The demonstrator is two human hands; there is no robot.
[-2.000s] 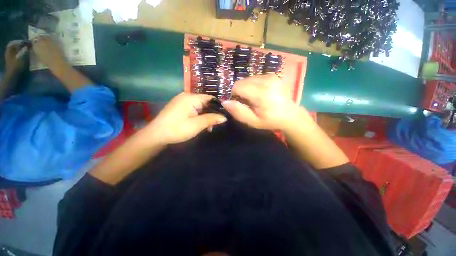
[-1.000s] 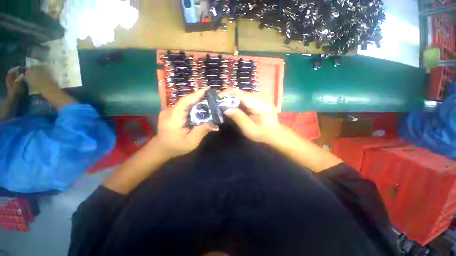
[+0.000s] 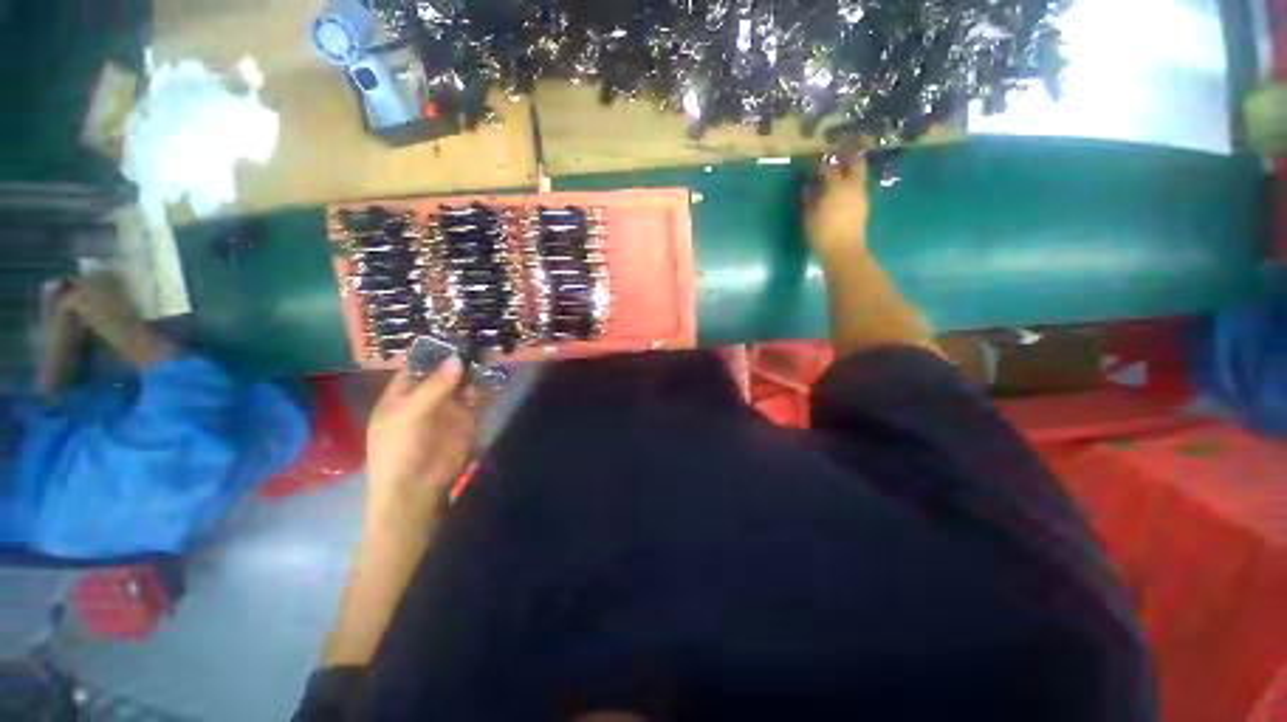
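My left hand (image 3: pixel 419 430) holds a black-and-chrome assembly (image 3: pixel 449 363) at the front edge of the red-orange parts tray (image 3: pixel 652 275). Three columns of dark pieces with glinting ends (image 3: pixel 568 271) lie in the tray; its right part shows bare. My right hand (image 3: pixel 840 212) reaches across the bench to the near edge of the heap of loose black-silver pieces (image 3: pixel 790 64). Its fingertips are at small dark pieces there; whether they grip one cannot be told.
The heap lies on a cardboard sheet (image 3: pixel 607 134). A blue-and-dark device (image 3: pixel 388 88) stands left of it, white crumpled wrapping (image 3: pixel 198 134) farther left. A white sheet (image 3: pixel 1143 71) lies right. A blue-clad person (image 3: pixel 155 451) works at left. Red crates (image 3: pixel 1186 550) stand at right.
My hands have parted. My left hand keeps the assembly; my right hand has gone from it to the heap at the far right. The view has shifted, so the tray shows farther left.
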